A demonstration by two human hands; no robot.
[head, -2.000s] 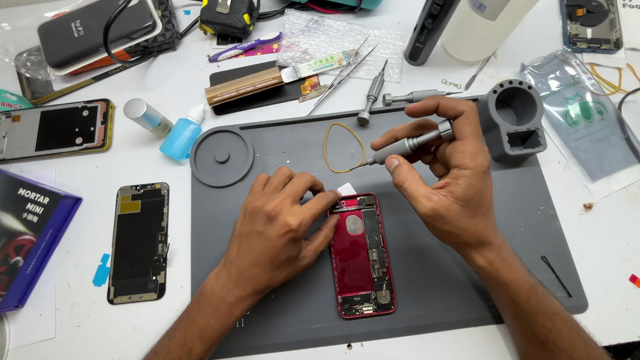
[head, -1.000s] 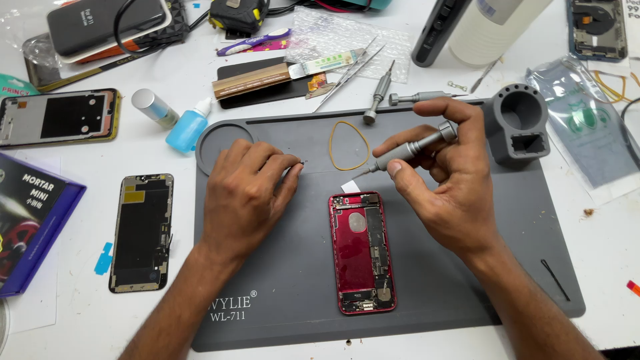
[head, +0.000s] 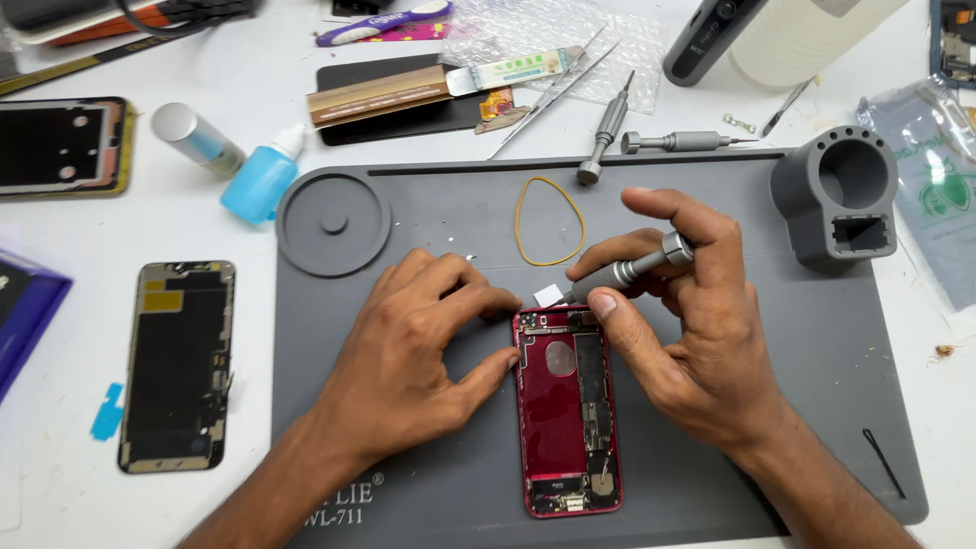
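Note:
An opened red phone housing (head: pixel 553 427) with its inner boards showing lies on the grey silicone work mat (head: pixel 427 496). My left hand (head: pixel 419 343) rests at its upper left, index fingertip by the top corner and thumb against the left edge; the fingers are apart. A grey precision screwdriver (head: pixel 625 271) is held slanted in my right hand (head: pixel 686 328), its tip low at the top edge of the housing. A small white piece (head: pixel 547 295) lies just above the housing. Farther up is a yellow rubber band (head: pixel 519 229).
A phone screen assembly (head: pixel 179 366) lies left of the mat. Two more screwdrivers (head: pixel 608 130), tweezers (head: pixel 553 95) and a blue bottle (head: pixel 261 181) are beyond the mat. A grey holder (head: pixel 835 198) stands at its upper right corner, a black hairpin (head: pixel 884 463) at lower right.
My left hand has come back to the housing's upper left edge after being off it a second ago. My right hand has brought the screwdriver down to the housing's top edge.

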